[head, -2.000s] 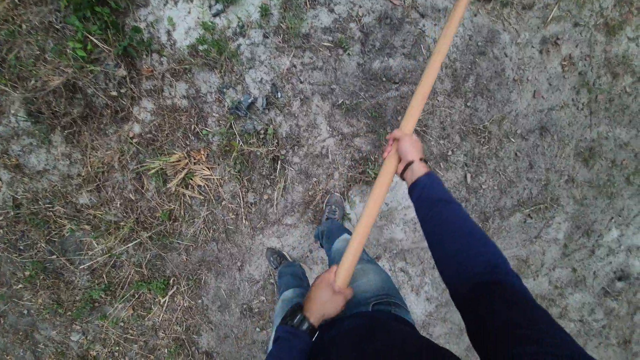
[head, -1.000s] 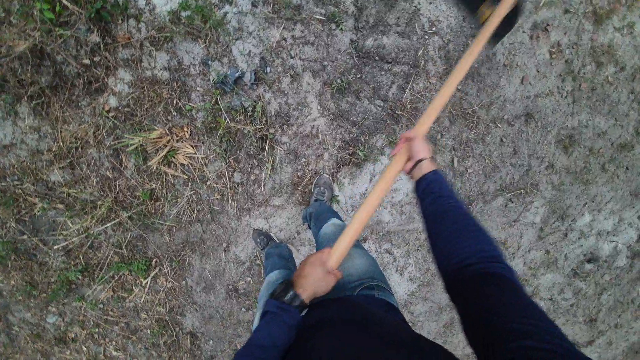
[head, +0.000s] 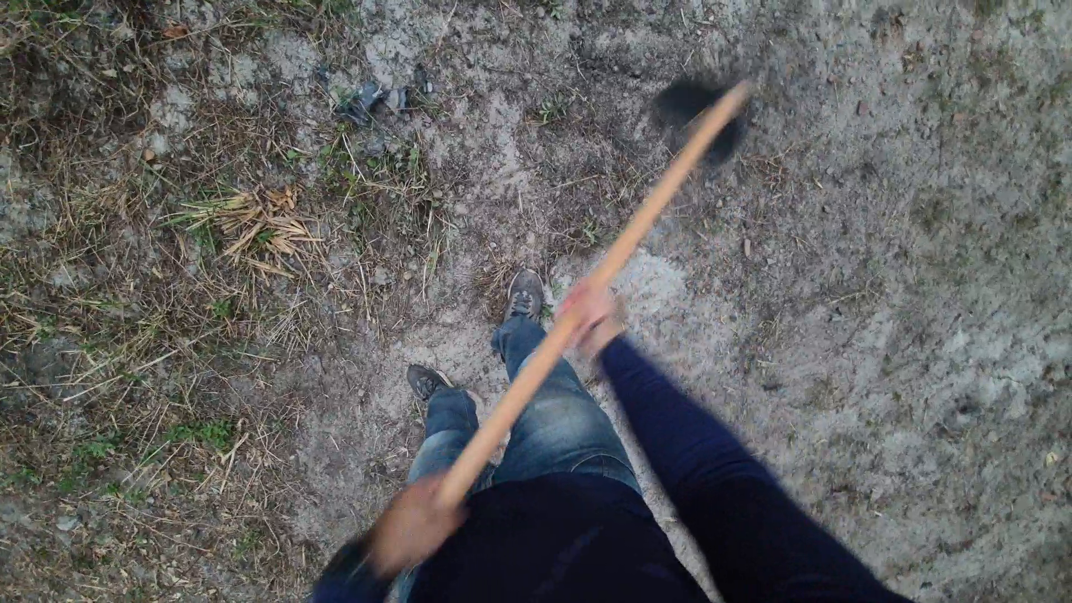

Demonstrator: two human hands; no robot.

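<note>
A long wooden handle [head: 641, 224] runs slantwise across the view, from the lower left to the upper right. My left hand [head: 416, 521], blurred, is closed around its near end beside my waist. Farther up, my right hand [head: 590, 314] grips the handle near its middle, above my thigh. At the far end is a dark, blurred tool head [head: 691, 113]; it looks like a hoe's blade, but its exact shape cannot be told. Whether the head touches the ground is unclear.
Bare, dusty soil [head: 904, 335] lies to the right and ahead. On the left are dry grass and weeds, with a tuft of cut straw-like stalks [head: 268, 226]. Dark scraps [head: 368, 102] lie at the upper left. My shoes [head: 525, 295] stand on the soil.
The tool head, out of view at first and then at the top edge, is now well inside the view. My right hand has come down the view, nearer my body, still around the handle.
</note>
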